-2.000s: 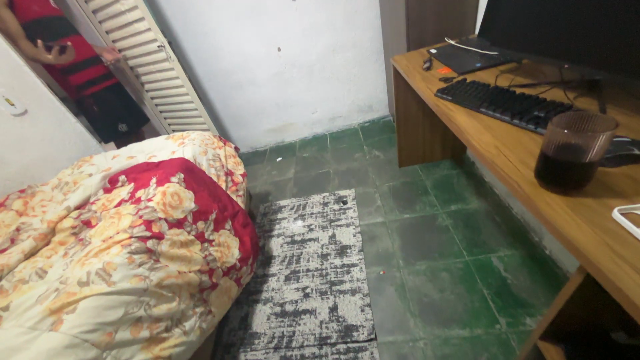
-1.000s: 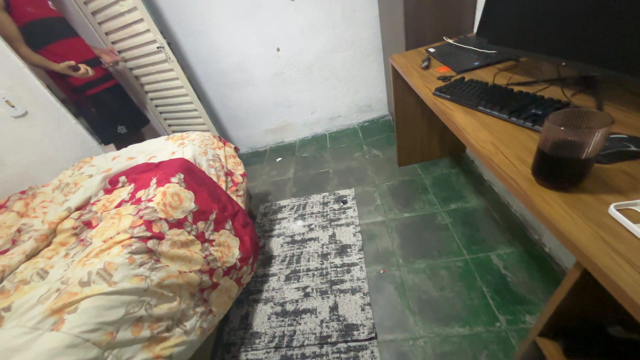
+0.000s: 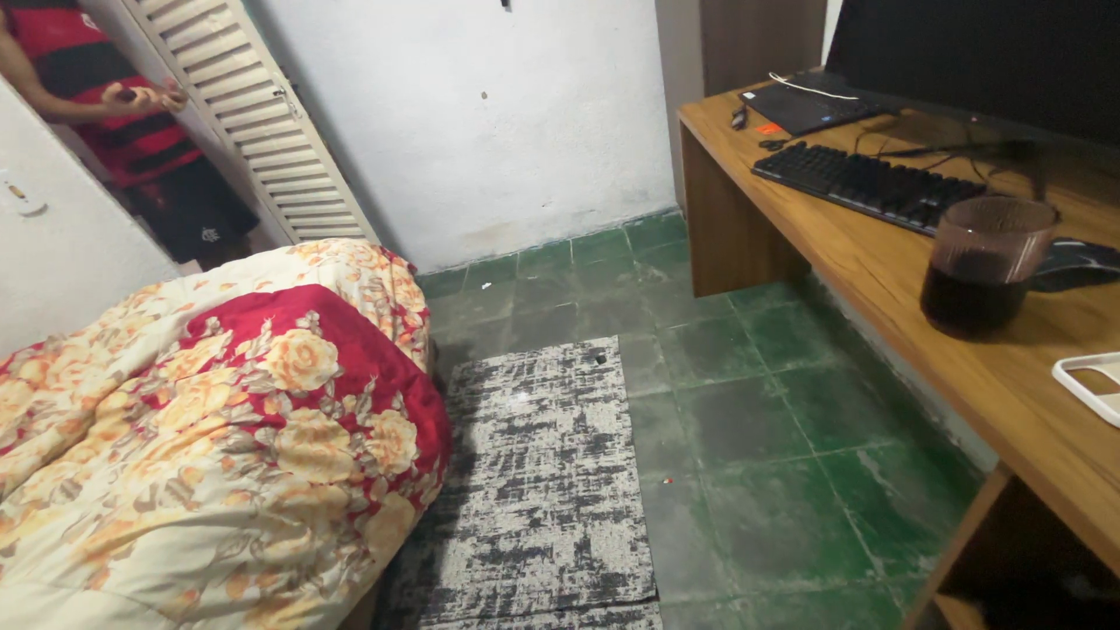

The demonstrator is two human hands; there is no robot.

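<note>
Neither of my hands shows in the head view. A bed with a floral comforter (image 3: 262,437) in cream, orange and red fills the lower left. On the wooden desk (image 3: 857,271) at the right stand a black keyboard (image 3: 866,184), a ribbed glass with dark liquid (image 3: 989,267) and a black mouse (image 3: 1076,262). Behind them is a dark monitor (image 3: 989,61). A white phone case (image 3: 1089,385) lies at the desk's right edge, partly cut off. A black laptop or flat device (image 3: 809,105) with a white cable lies at the far end.
A grey and black patterned rug (image 3: 542,499) lies on green floor tiles (image 3: 735,429) between bed and desk. At the upper left, a person (image 3: 131,114) in a red and black shirt stands by a louvered door (image 3: 254,122), hands close together. A white wall (image 3: 490,131) stands behind.
The person at the upper left has brought both hands together in front of the body; two seconds ago they were apart. The bed, the rug and the desk things have not moved.
</note>
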